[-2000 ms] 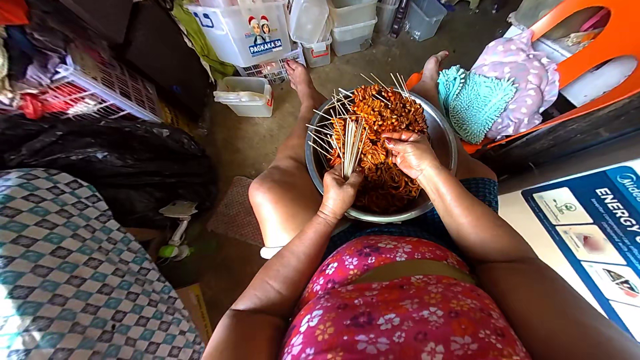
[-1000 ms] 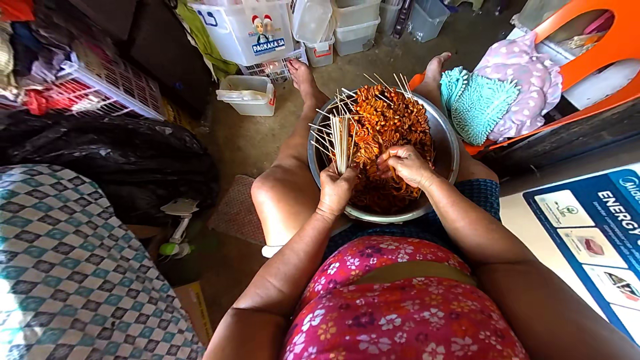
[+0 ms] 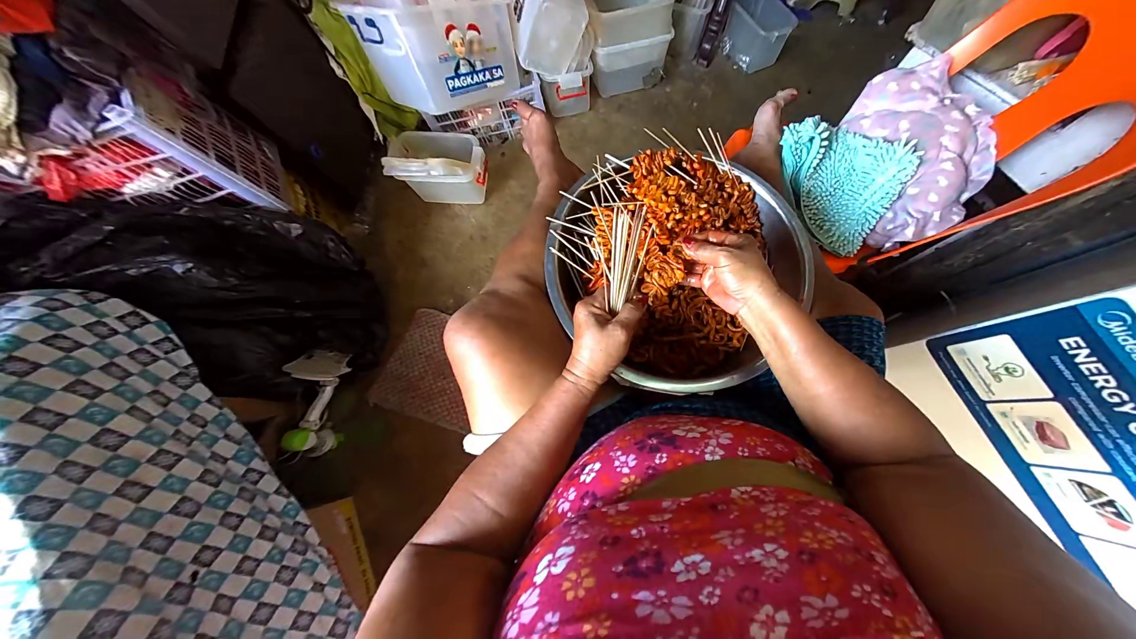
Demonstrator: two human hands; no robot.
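A round metal basin (image 3: 803, 266) rests on my lap between my legs. My left hand (image 3: 605, 333) is closed around a bundle of thin wooden skewers (image 3: 625, 253) that point up and away from me over the basin's left part. My right hand (image 3: 729, 271) has its fingertips on a folded orange-brown strip of food (image 3: 664, 269), which appears to be threaded on a skewer. Behind both hands, skewered pieces in reddish sauce (image 3: 697, 191) are heaped, with bare skewer ends sticking out. Loose strips of the same food (image 3: 692, 330) lie in the near part of the basin.
A small clear plastic container (image 3: 448, 177) stands on the floor beyond my left foot, with larger storage boxes (image 3: 426, 44) behind. An orange plastic chair (image 3: 1034, 133) holds a teal cloth (image 3: 852, 182) and a dotted pillow (image 3: 932, 133) at right. A checkered cover (image 3: 133, 461) lies at left.
My right hand has risen from the loose strips, where it was one second ago, to the skewer tips by my left hand. My left hand has kept hold of the skewer bundle.
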